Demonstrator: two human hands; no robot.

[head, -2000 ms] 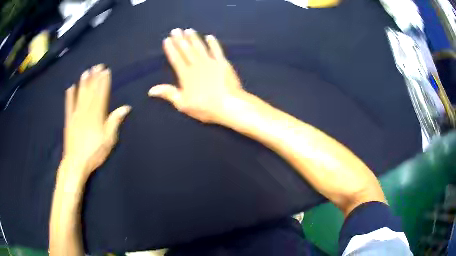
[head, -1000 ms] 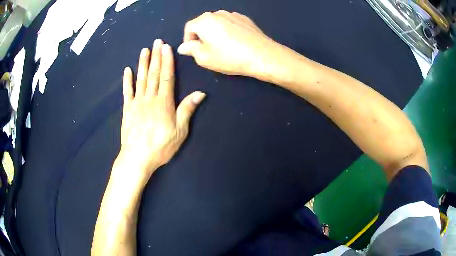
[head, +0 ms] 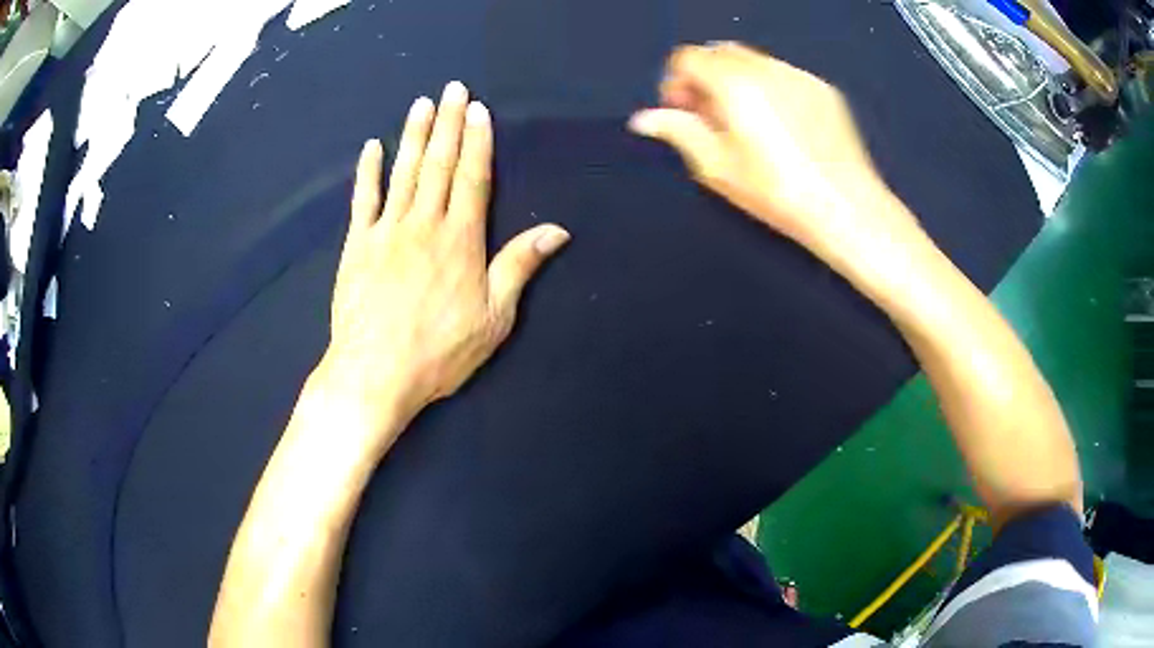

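A dark navy fabric strip [head: 241,260] lies on the dark cloth cover [head: 608,418]. Its faint edge curves from the lower left up to my left hand. My left hand [head: 418,279] lies flat on the strip, palm down, fingers pointing away and thumb spread. My right hand [head: 772,139] is at the upper right, slightly blurred, with fingers curled and thumb pointing left. A faint dark edge runs from my left fingers towards my right thumb. Whether my right fingers pinch fabric cannot be told.
White cut pieces [head: 152,63] lie at the upper left. A clear plastic item [head: 981,76] and a brown handle with a blue part [head: 1069,44] are at the upper right. Green floor [head: 873,468] and a yellow frame [head: 911,576] show beyond the table's right edge.
My right hand has moved right, away from my left hand. My left hand stays flat, slightly further right in view. Earlier, both hands lay spread on the cloth; my right fingers have since curled.
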